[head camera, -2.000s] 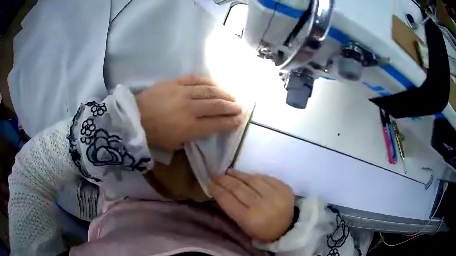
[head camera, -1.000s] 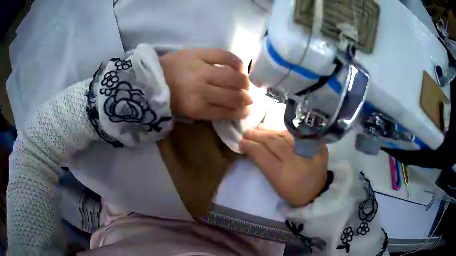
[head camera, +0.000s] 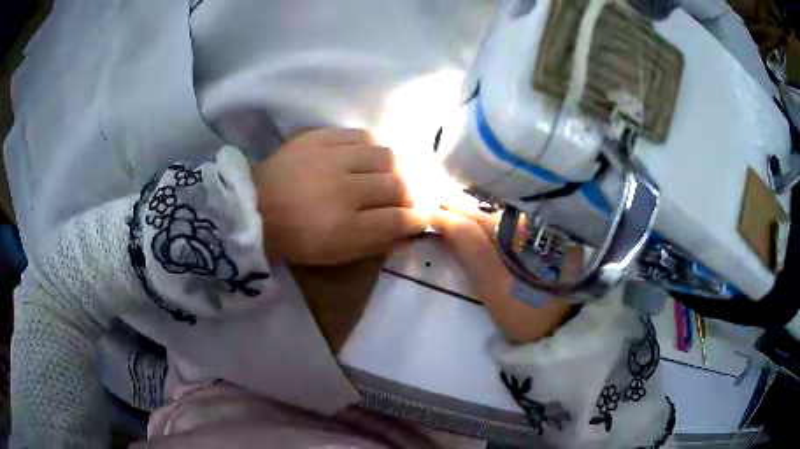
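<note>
The large garment panel (head camera: 298, 53), pale side up, spreads across the table and down over my lap, with a brown face showing below my left hand. My left hand (head camera: 338, 197) lies flat on the panel left of the needle area, fingers close together, pressing the cloth. My right hand (head camera: 504, 263) reaches under the front of the sewing machine head (head camera: 526, 131); its fingertips meet the cloth edge beside my left fingertips. The bright lamp glare and the head hide the needle, the presser foot and part of my right hand.
A brown cloth pad (head camera: 610, 66) is tied on the machine head with white cord. Pink and yellowish sticks (head camera: 684, 327) lie on the table at the right. A graduated strip (head camera: 439, 412) runs along the front table edge. A black band (head camera: 746, 309) crosses at the right.
Since two seconds ago, my right hand has moved up and right from the front edge to the needle area. Over the last second, my left hand has shifted slightly down and left.
</note>
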